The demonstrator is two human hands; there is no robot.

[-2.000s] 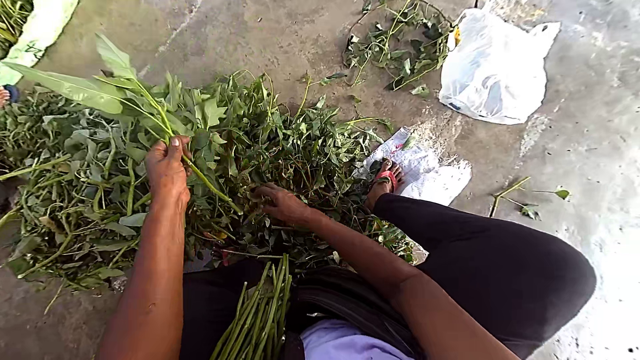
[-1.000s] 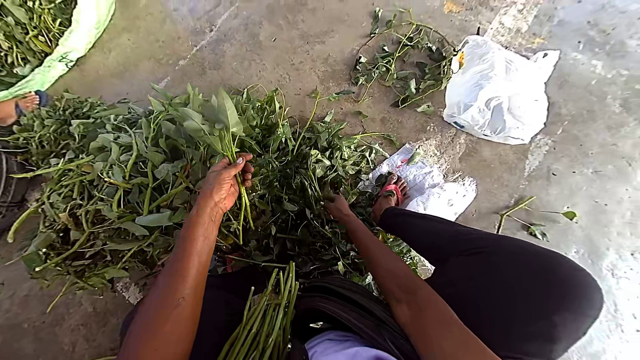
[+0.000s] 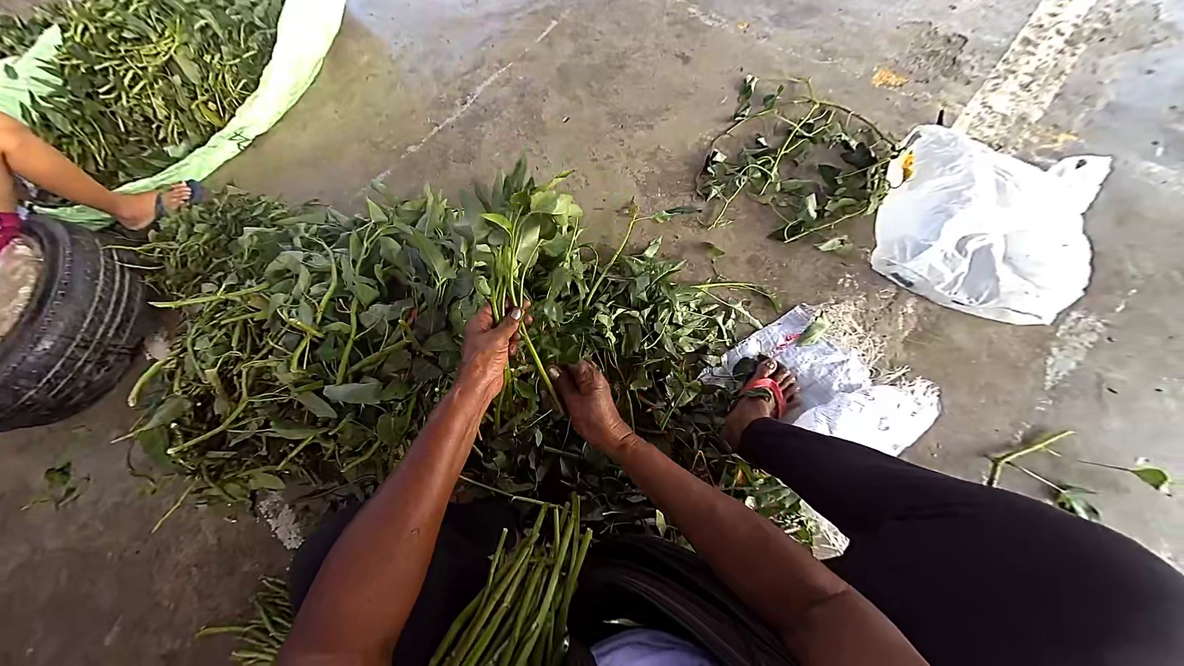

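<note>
My left hand [image 3: 490,350] is closed around a small bunch of green leafy stems [image 3: 516,254], leaves upward. Just to its right, my right hand [image 3: 592,402] has its thumb and fingertips at the lower end of one of these stems; whether it grips the stem is hard to tell. Both hands are over a large heap of leafy greens [image 3: 361,314] spread on the concrete floor. A bundle of cut green stems [image 3: 523,592] lies at my lap, its stem ends pointing up toward the heap.
A tyre [image 3: 69,324] and another person's sandalled foot [image 3: 153,205] are at the left, near a pale green sack [image 3: 287,83] of greens. Loose vines [image 3: 805,166] lie beside a white plastic bag [image 3: 990,227]. My sandalled foot [image 3: 763,398] rests by a white woven sack [image 3: 860,407].
My left hand keeps its bunch, held more upright than two seconds ago. My right hand has come from the heap to beside the left, at the stem's lower end. The view has shifted, showing the tyre.
</note>
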